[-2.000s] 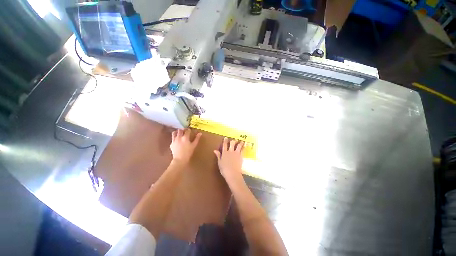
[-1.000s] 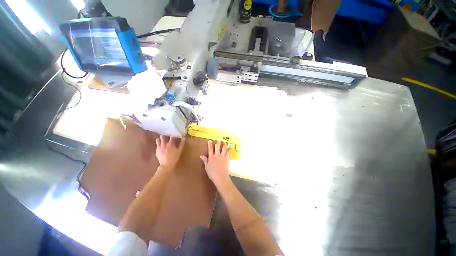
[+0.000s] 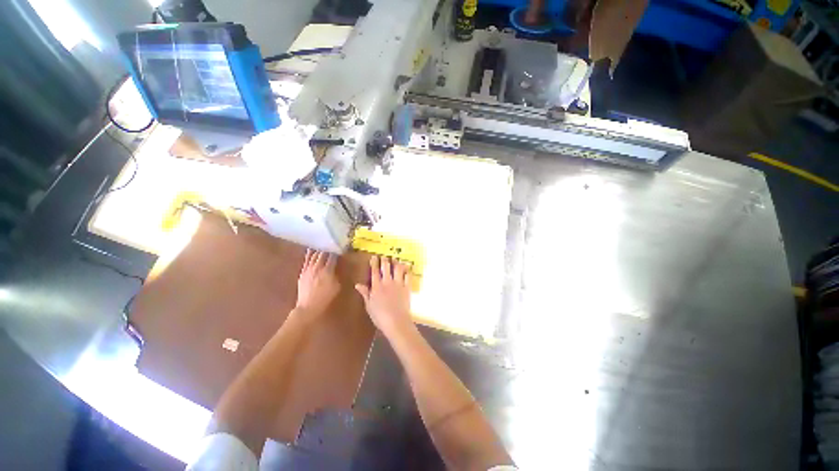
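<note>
A large brown panel (image 3: 221, 294) lies flat on the table and base plate, its far edge under the off-white sewing head (image 3: 308, 221) and along the yellow template (image 3: 391, 246). A small pale label (image 3: 230, 345) is on the panel. My left hand (image 3: 317, 283) lies on the panel just in front of the sewing head. My right hand (image 3: 386, 290) lies at the panel's right edge, fingertips at the yellow template. Both hands press flat and grasp nothing. The needle area is too small to make out.
The white base plate (image 3: 460, 212) extends right of the head. A metal feed rail (image 3: 570, 138) runs behind it. A blue-framed control screen (image 3: 198, 83) stands left. A crumpled white lump (image 3: 276, 156) sits by the head. The metal table (image 3: 644, 276) has a curved edge.
The panel, yellow template and base plate have shifted left, with both hands following. The panel's label and a yellow part at the left now show.
</note>
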